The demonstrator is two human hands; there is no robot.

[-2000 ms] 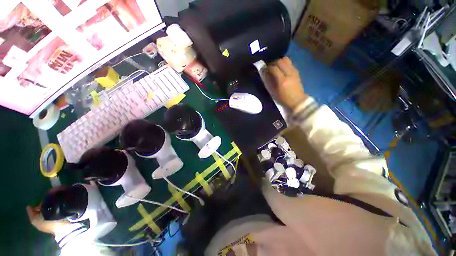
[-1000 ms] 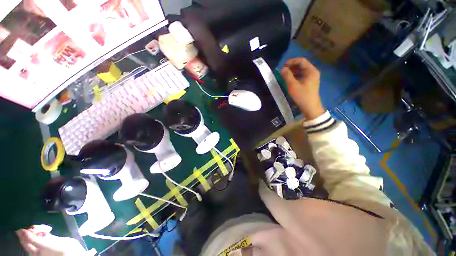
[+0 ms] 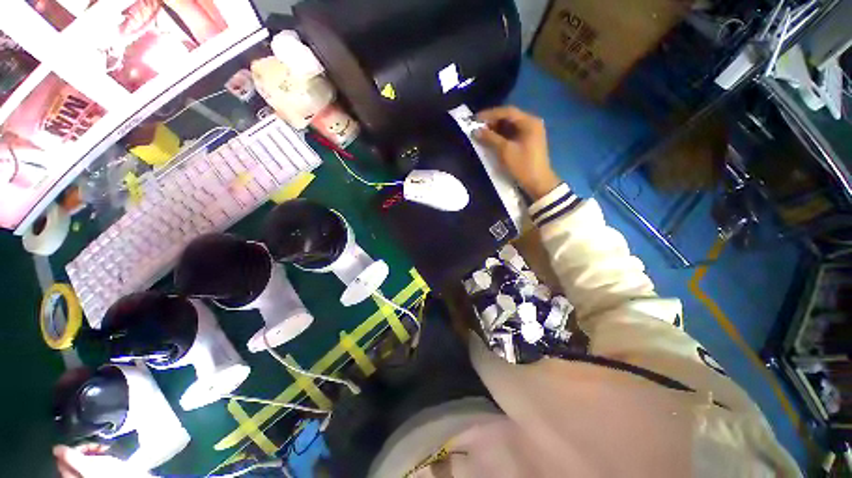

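Note:
Four bullet cameras with black heads and white bodies stand in a slanting row: the nearest (image 3: 149,411), the second (image 3: 201,350), the third (image 3: 271,294) and the farthest (image 3: 341,252). My right hand (image 3: 518,145) is at the upper end of a long white label strip (image 3: 500,182) beside the black machine, thumb and finger pinched on it. My left hand (image 3: 79,457) is at the lower left edge by the nearest camera, mostly cut off; I cannot tell whether it holds anything.
The keyboard (image 3: 191,210) and monitor (image 3: 121,65) are behind the cameras. A white mouse (image 3: 436,189) is on the black pad. The large black machine (image 3: 411,61) stands at the back. An open carton of parts (image 3: 523,313) is by my lap. Yellow tape (image 3: 61,316) lies at left.
My right hand has moved left, back onto the strip's upper end, after being off it a second ago. My left hand is near the nearest camera. The whole view has shifted slightly.

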